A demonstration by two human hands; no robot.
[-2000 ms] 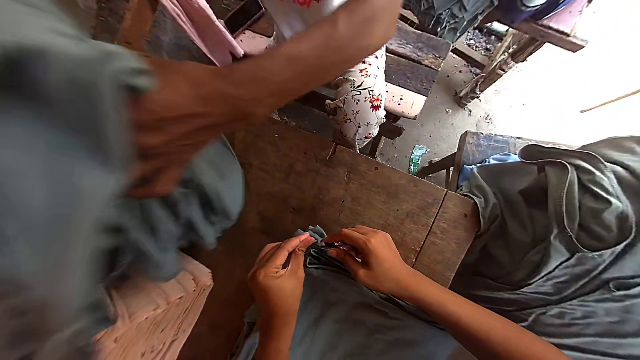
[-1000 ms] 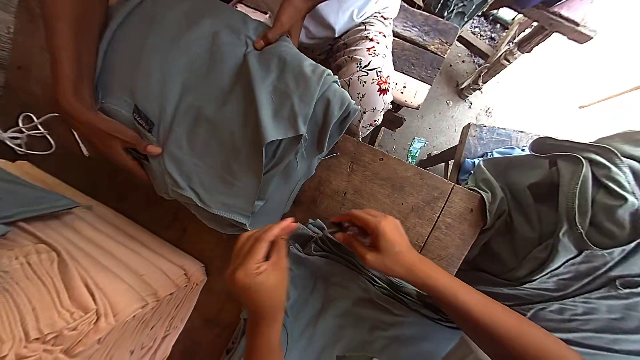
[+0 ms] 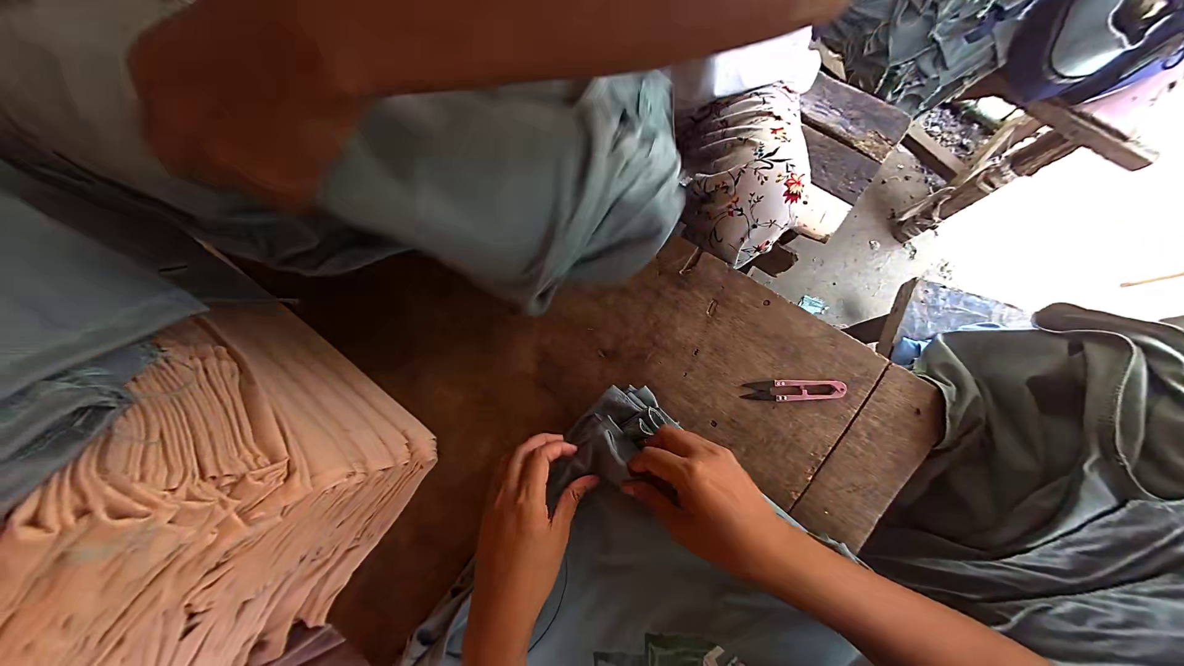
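My left hand [image 3: 532, 499] and my right hand [image 3: 698, 486] both pinch a gathered bundle of grey-green fabric [image 3: 610, 435] near the front of the wooden table. More of the same cloth [image 3: 675, 573] spreads below them toward my body. Pink-handled thread snips [image 3: 797, 390] lie on the table to the right of the bundle, touched by neither hand. The fingertips of my right hand are partly hidden by its own knuckles and the folds.
Another person's arm [image 3: 444, 55], blurred, reaches over folded grey-green garments [image 3: 536, 185]. A tall stack of peach fabric [image 3: 305, 435] stands left on the wooden table [image 3: 638, 342]. Dark green cloth [image 3: 1027, 416] lies heaped at the right. A wooden bench [image 3: 851, 120] is beyond.
The snips now lie on the table, where bare wood showed one second ago. My left hand is now on the gathered cloth. The other person's arm and garments have shifted, with grey cloth now over the peach stack.
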